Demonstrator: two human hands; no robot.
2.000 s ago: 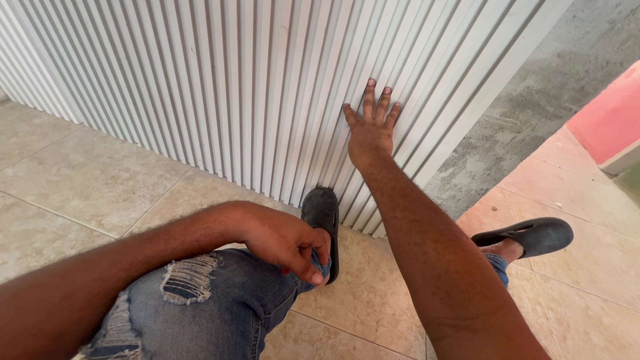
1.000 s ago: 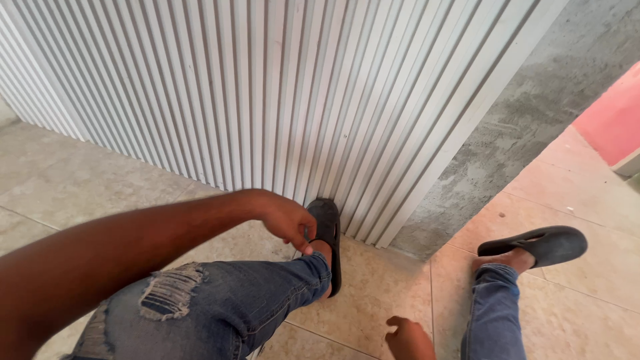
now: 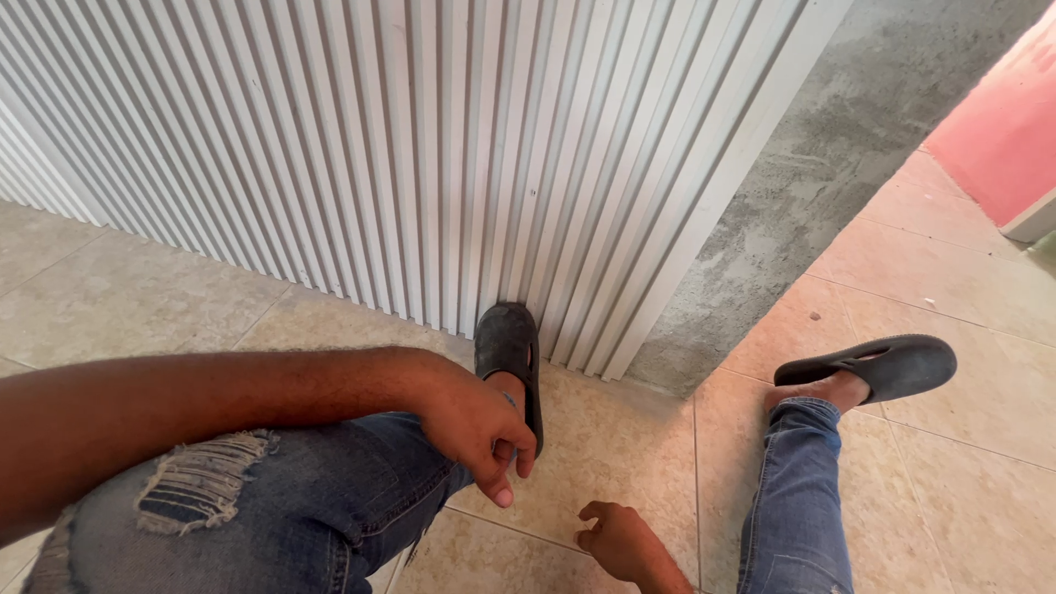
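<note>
My left hand [image 3: 478, 425] hangs relaxed over the lower leg of my ripped blue jeans [image 3: 330, 487], its fingers loosely curled and apart with nothing seen between them. Lower and to the right, my right hand [image 3: 619, 540] is above the tiled floor with bent fingers; nothing shows in it. In front stands a white slatted wall panel [image 3: 445, 165]. A dark clog [image 3: 507, 338] on my left foot touches or nearly touches the panel's bottom edge. The other dark clog [image 3: 899, 367], on my right foot, rests on the tiles at the right.
Beside the slatted panel is a rough grey cement wall edge [image 3: 767, 198], ending at a corner on the floor. Beige floor tiles [image 3: 577, 429] run around it. A pink wall [image 3: 1002, 124] stands at the far right, and small specks lie on the tiles there.
My right hand was spread against the slatted panel two seconds ago; it has come down and back, away from the panel. My left hand stays near the lower leg.
</note>
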